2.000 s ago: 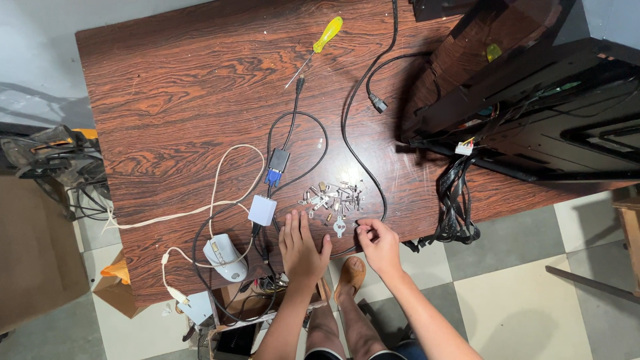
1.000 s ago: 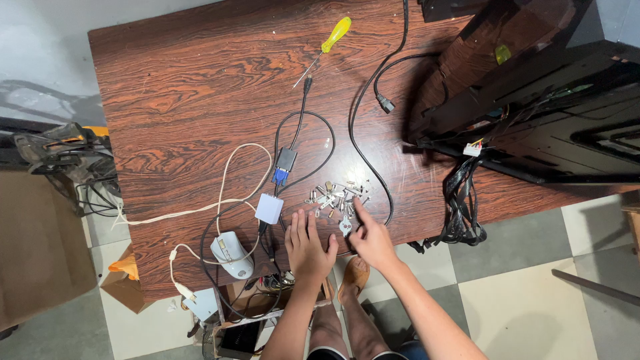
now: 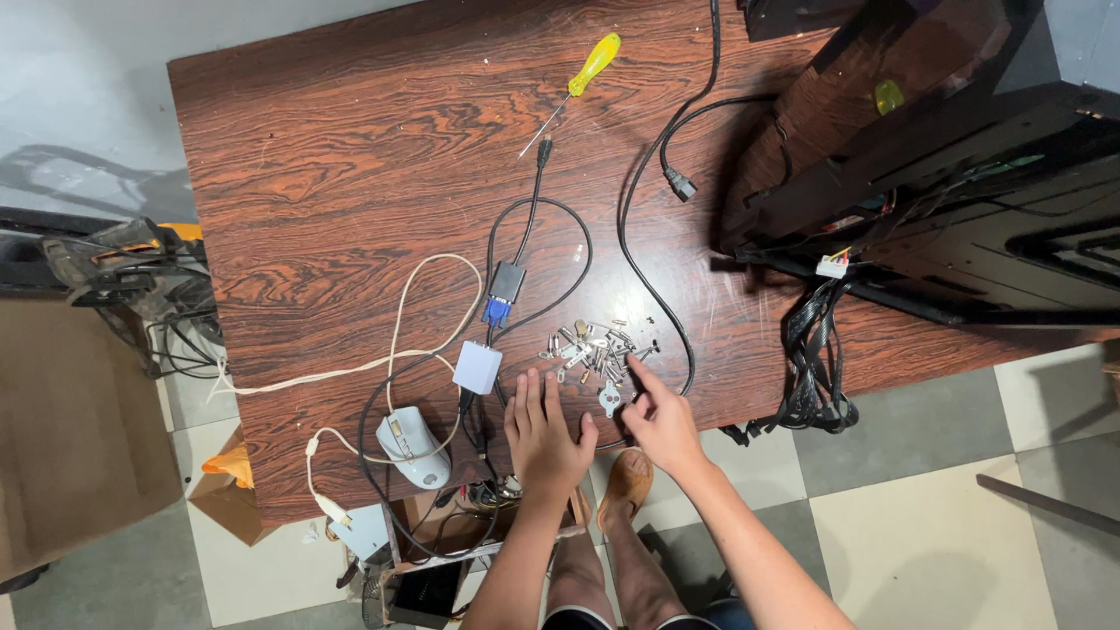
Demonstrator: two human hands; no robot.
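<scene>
A pile of small metal screws and fittings lies near the front edge of the wood-grain table. My left hand rests palm down just left of and below the pile, its fingers spread and nothing visible in it. With its index finger extended, my right hand touches the pile's right side; the other fingers are curled, and whether they hold anything is hidden. A flat metal plate with holes lies between my hands. Left of the pile are a white adapter box and a blue VGA connector on a black cable.
A white wired mouse is at the front left. Farther back lies a screwdriver with a yellow handle. A black computer case with bundled cables stands at right, near a black power cord. Below the edge is an open drawer.
My right hand has moved from the table edge beside the pile, its index finger now reaching into the small parts. My left hand stays flat on the table.
</scene>
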